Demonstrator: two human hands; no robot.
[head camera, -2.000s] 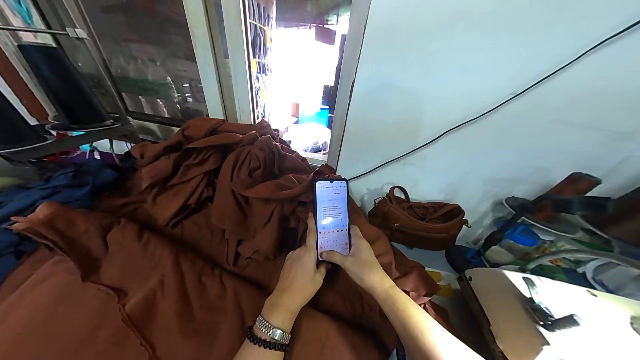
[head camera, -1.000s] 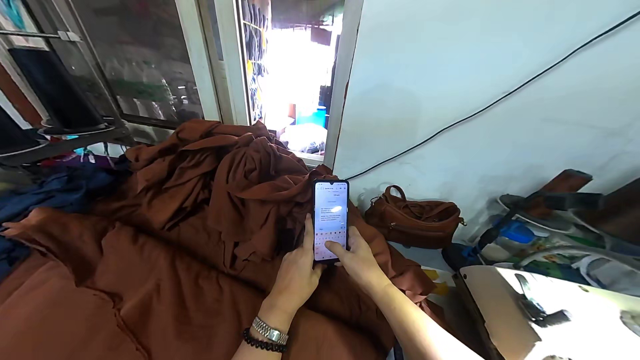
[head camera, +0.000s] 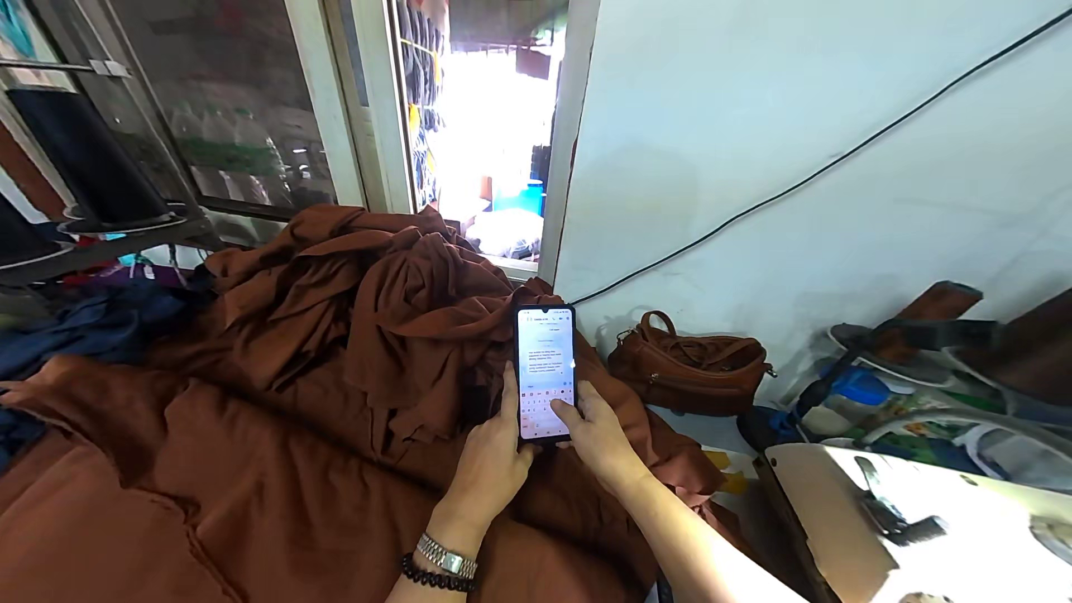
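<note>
A smartphone (head camera: 546, 368) with a lit screen, showing text and an on-screen keyboard, is held upright in both hands at the centre of the view. My left hand (head camera: 492, 452) grips its left edge and lower part; a metal watch and a black beaded bracelet are on that wrist. My right hand (head camera: 599, 435) holds the lower right edge, its thumb over the keyboard. Beneath and behind the hands lies a large heap of brown fabric (head camera: 276, 486), crumpled toward the window and smoother near me.
A brown leather handbag (head camera: 695, 368) rests against the white wall. A sewing machine's pale body (head camera: 837, 511) is at the lower right, cluttered items behind it. Dark thread cones (head camera: 92, 159) stand on a rack at left, above dark blue fabric (head camera: 92, 327). A black cable (head camera: 754, 205) crosses the wall.
The right thumb has shifted over the phone's keyboard, and the text on the screen has changed. Both hands keep holding the phone in about the same place.
</note>
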